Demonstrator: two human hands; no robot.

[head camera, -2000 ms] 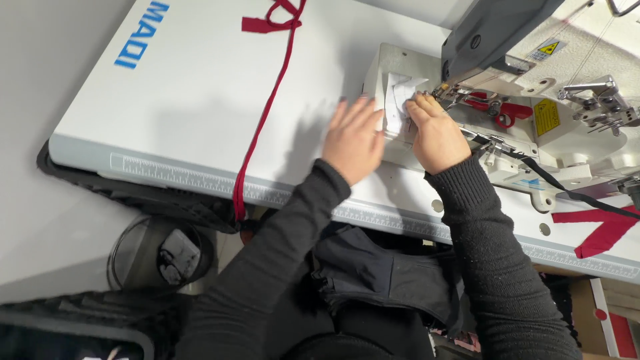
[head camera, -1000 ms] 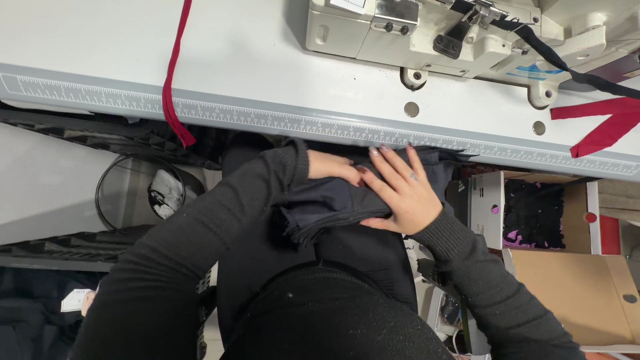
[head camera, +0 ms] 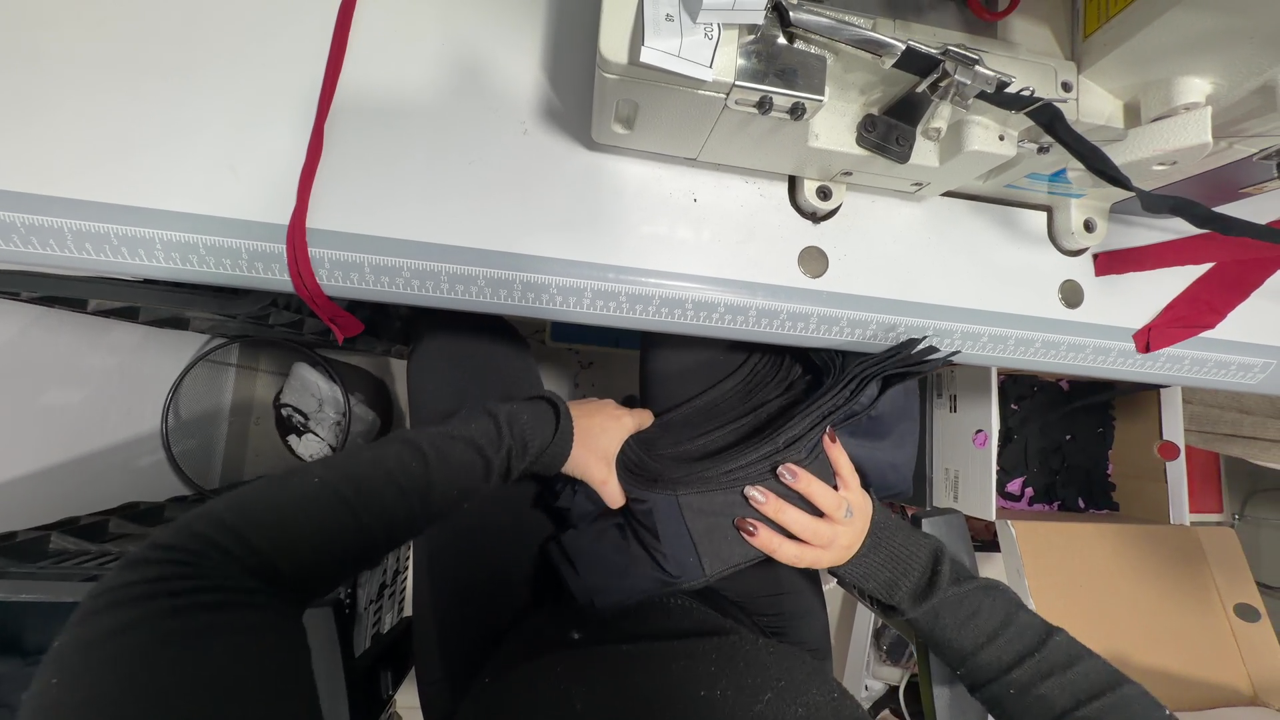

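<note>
A layered stack of black fabric pieces (head camera: 740, 430) lies across my lap, its edges fanned below the table edge. My left hand (head camera: 603, 450) grips the stack's left end, thumb on top and the other fingers partly hidden. My right hand (head camera: 815, 510) rests on the stack's lower right part with its fingers spread. Above the hands stands a white industrial sewing machine (head camera: 660, 115), with paper pieces (head camera: 680, 40) on its bed and a black binding strip (head camera: 1075, 140) running through its metal guide.
A ruler-marked table edge (head camera: 480, 280) crosses above my lap. A red fabric strip (head camera: 318, 150) hangs over it, and another red strip (head camera: 1200, 290) lies at right. A mesh bin (head camera: 175, 430) stands at left. On the right are a box of scraps (head camera: 1145, 450) and a cardboard flap (head camera: 1130, 600).
Both hands have left the machine bed, where they were two seconds ago, and are on the fabric stack in my lap. The stack's layered edges now show fanned out. The view has shifted.
</note>
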